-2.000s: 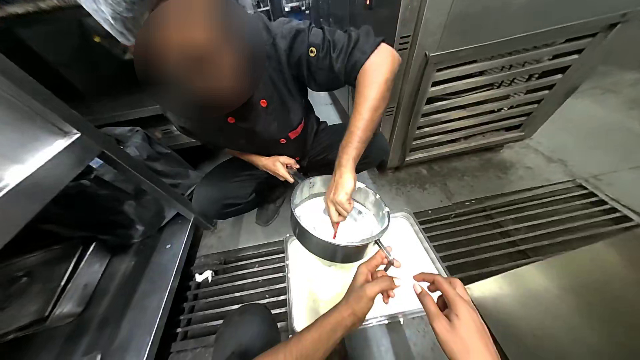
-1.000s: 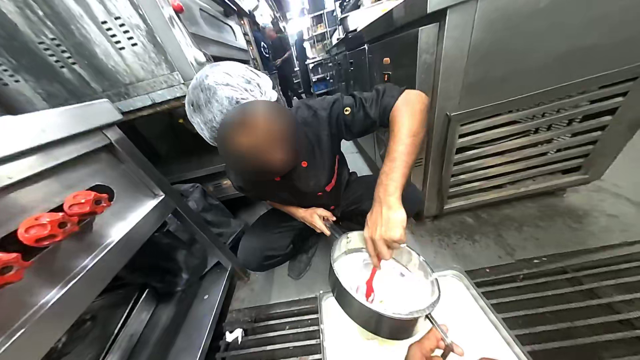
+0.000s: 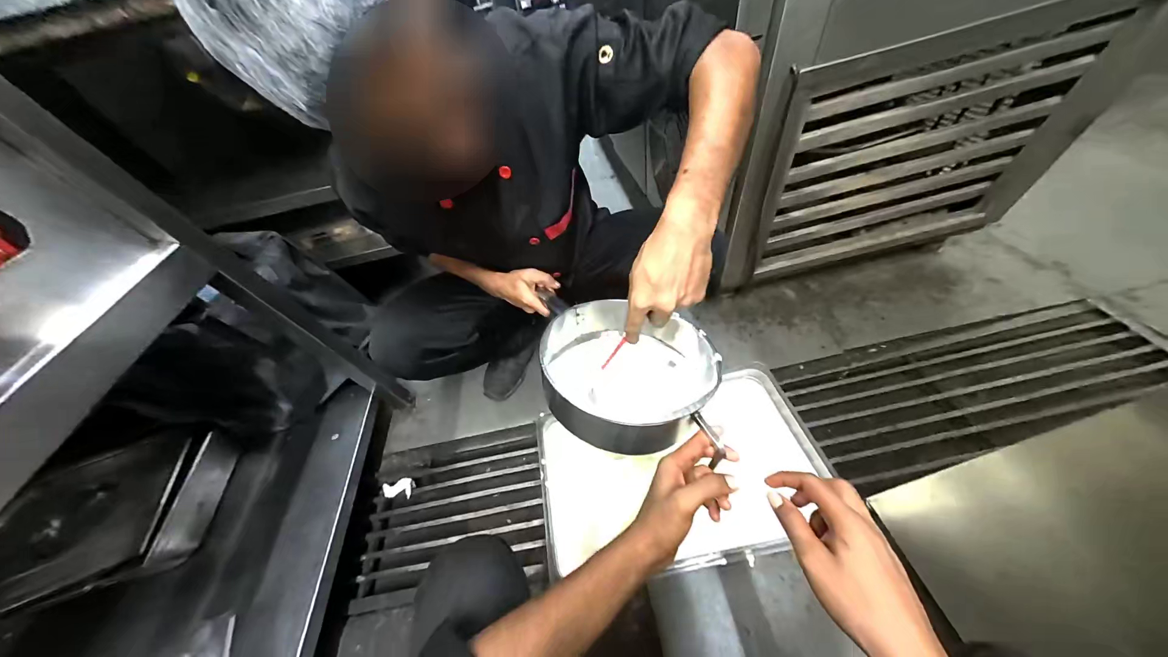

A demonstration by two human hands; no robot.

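A round metal pan (image 3: pixel 630 436) with white, thick-looking contents is held above a shallow tray (image 3: pixel 798 429) that holds a white layer. My left hand (image 3: pixel 680 497) grips the thin metal handle (image 3: pixel 710 443) on the pan's near side. To its right, my right hand (image 3: pixel 835 538) is empty over the tray's near right corner, thumb and fingers curved and apart. Across from me, a co-worker's hand (image 3: pixel 525 290) holds the pan's dark handle. The co-worker's other hand (image 3: pixel 671 274) has a thin red utensil (image 3: pixel 614 353) in the white contents; its covered end is hidden.
The co-worker (image 3: pixel 547 155) crouches close behind the pan. Slatted floor grates (image 3: pixel 967 392) lie either side of the tray. Steel equipment (image 3: pixel 91 265) stands at left, a louvred steel panel (image 3: pixel 922 146) at back right and a steel surface (image 3: pixel 1040 520) at right.
The view has tilted down since one second ago, bringing both my hands fully into sight. The co-worker's hand and the red utensil have shifted within the pan.
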